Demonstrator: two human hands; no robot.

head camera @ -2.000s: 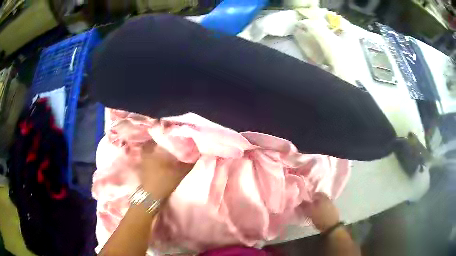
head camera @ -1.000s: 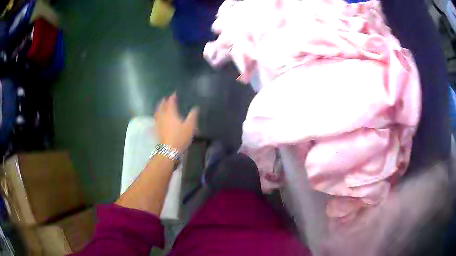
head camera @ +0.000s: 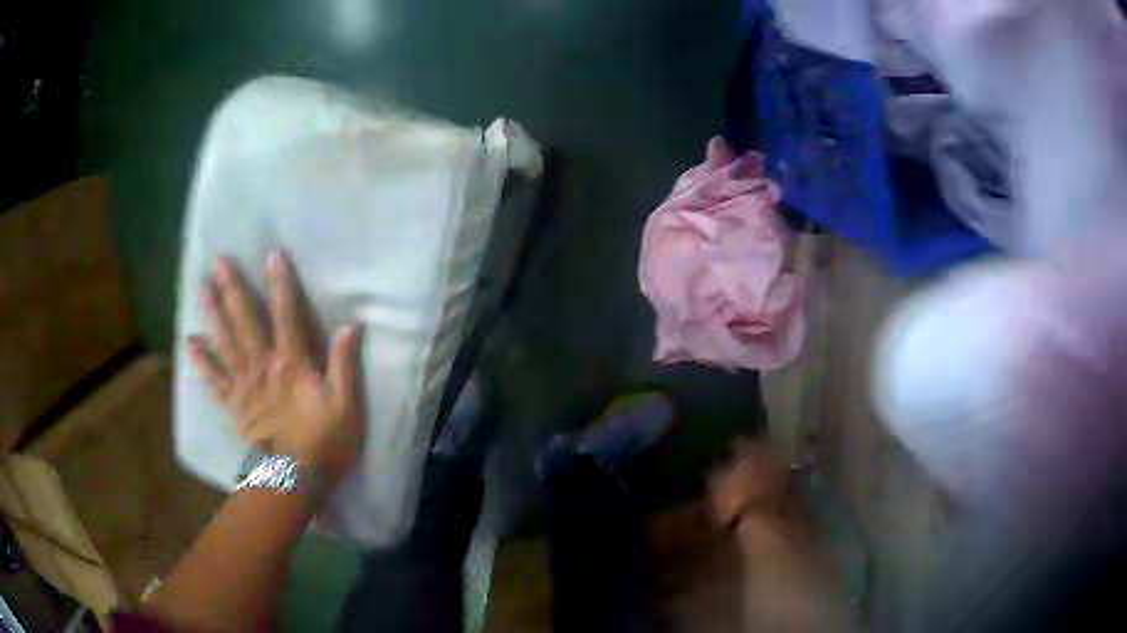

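A white cloth-covered padded board or seat (head camera: 358,186) is at the left over the green floor. My left hand (head camera: 282,377) lies flat on it with fingers spread, a silver bracelet at the wrist. A crumpled pink garment piece (head camera: 723,266) is right of centre, low beside the blue crate. My right hand (head camera: 750,480) is blurred at the lower middle, below the pink piece and apart from it; its fingers cannot be made out.
A blue plastic crate (head camera: 828,148) with pale cloth is at the upper right. A blurred pale pink and white mass (head camera: 989,383) fills the right side. Cardboard boxes (head camera: 74,297) stand at the left. My legs and a shoe (head camera: 628,423) show at the bottom.
The view has turned from the dark form down to the floor. My left hand has left the pink garment and now rests on the white padded surface. My right hand has come back into view.
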